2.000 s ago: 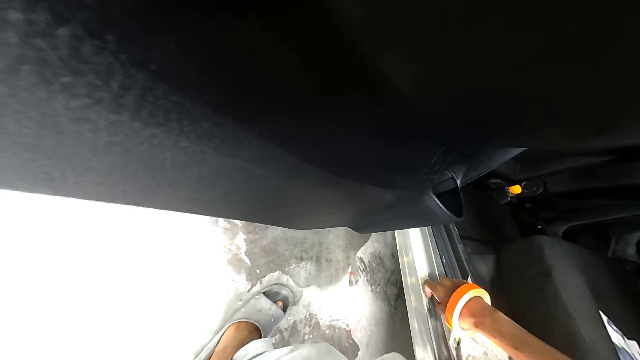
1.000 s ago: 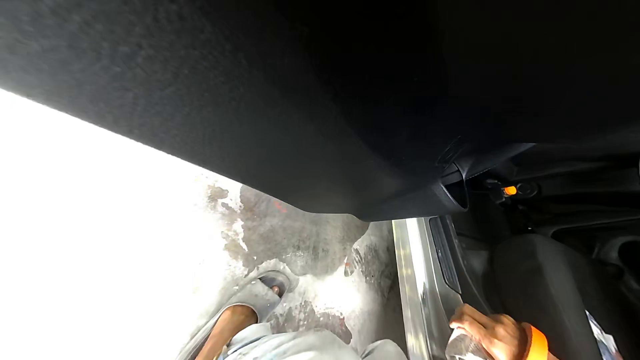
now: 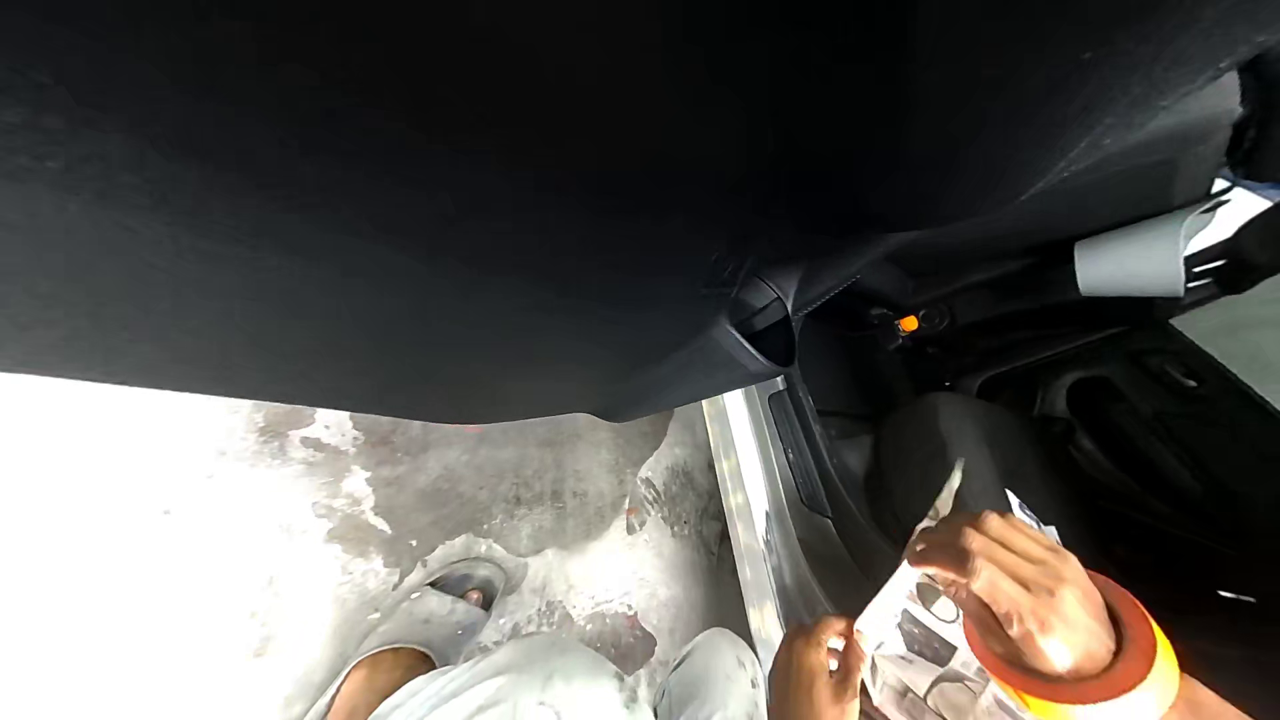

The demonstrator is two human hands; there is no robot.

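Observation:
At the lower right of the head view, over the car's door opening, my right hand (image 3: 1020,590) grips the upper part of a crumpled sheet of printed paper (image 3: 925,645). A roll of orange tape (image 3: 1150,650) sits around my right wrist like a bracelet. My left hand (image 3: 815,670) pinches the left edge of the same sheet, beside the door sill (image 3: 745,500). Part of the paper lies hidden behind my right hand.
The dark car door panel (image 3: 400,250) fills the upper view, with a door pocket (image 3: 765,325) at its corner. A dark seat (image 3: 935,450) and an orange buckle button (image 3: 908,324) are inside. My sandalled foot (image 3: 465,590) stands on the stained floor (image 3: 500,480).
One hand with the orange roll was at the sill and moved right, into the car's side. Now both hands are in view, holding the printed sheet.

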